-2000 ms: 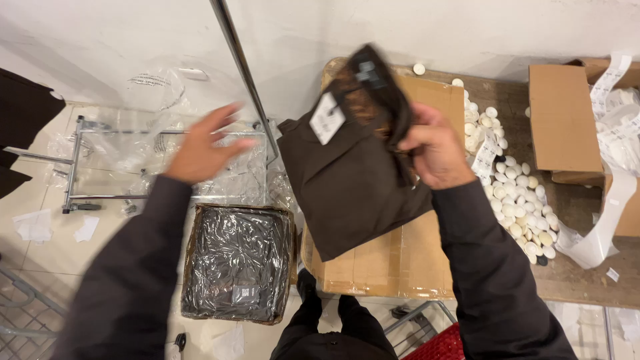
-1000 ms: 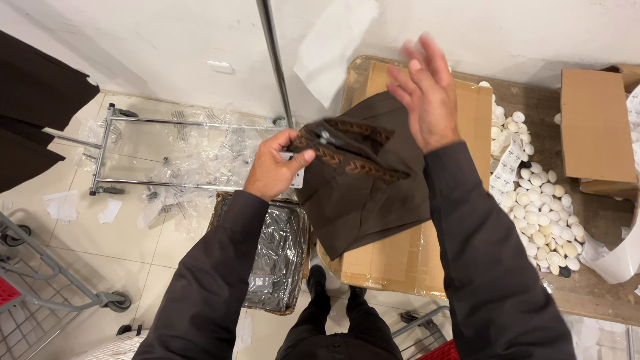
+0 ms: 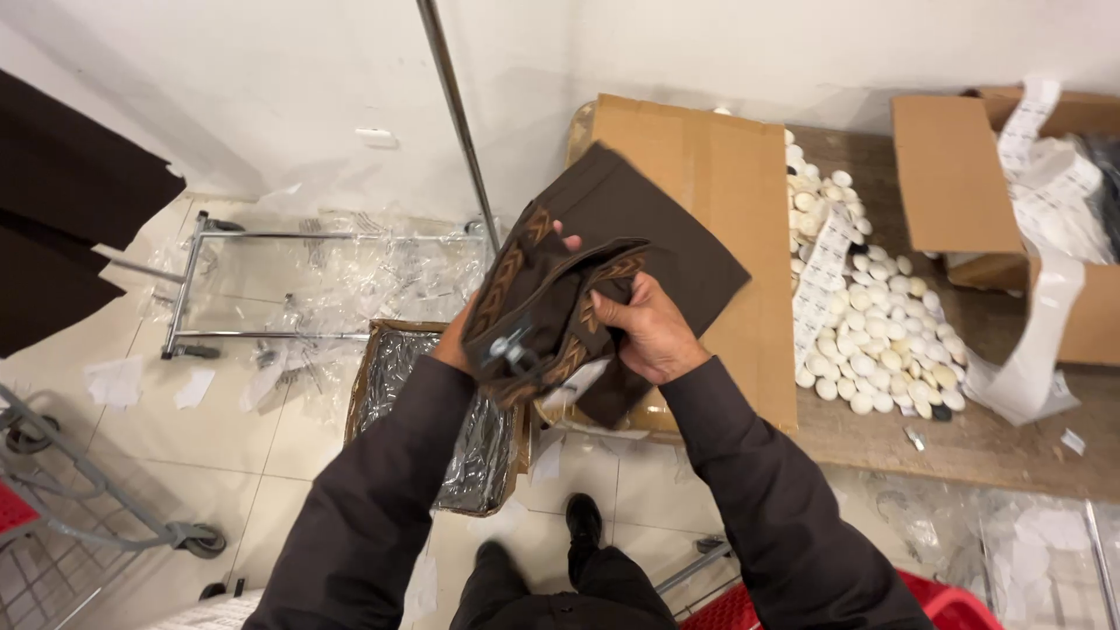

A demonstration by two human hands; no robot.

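Note:
A dark brown folded garment, which looks like trousers (image 3: 647, 219), is held in front of me above a flattened cardboard sheet (image 3: 744, 324). Patterned brown trim lines the inside of its waistband, and a white tag hangs at its lower edge. My left hand (image 3: 459, 337) holds the waistband from the left, mostly covered by the cloth, with fingertips showing inside the opening. My right hand (image 3: 656, 332) pinches the waistband's right side between thumb and fingers. Just below my left forearm, an open carton (image 3: 367, 376) on the floor holds dark items in clear plastic.
Round white security tags (image 3: 884, 341) and a label strip (image 3: 818, 289) lie on the wooden table (image 3: 875, 446). An open cardboard box (image 3: 958, 175) stands at right. A metal rack (image 3: 262, 334), plastic wrap and a wheeled cart (image 3: 105, 472) are left; dark garments (image 3: 79, 175) hang above.
My right hand, raised and apart from the garment a second ago, now grips its waistband. The waistband has been opened toward me, showing the trim inside.

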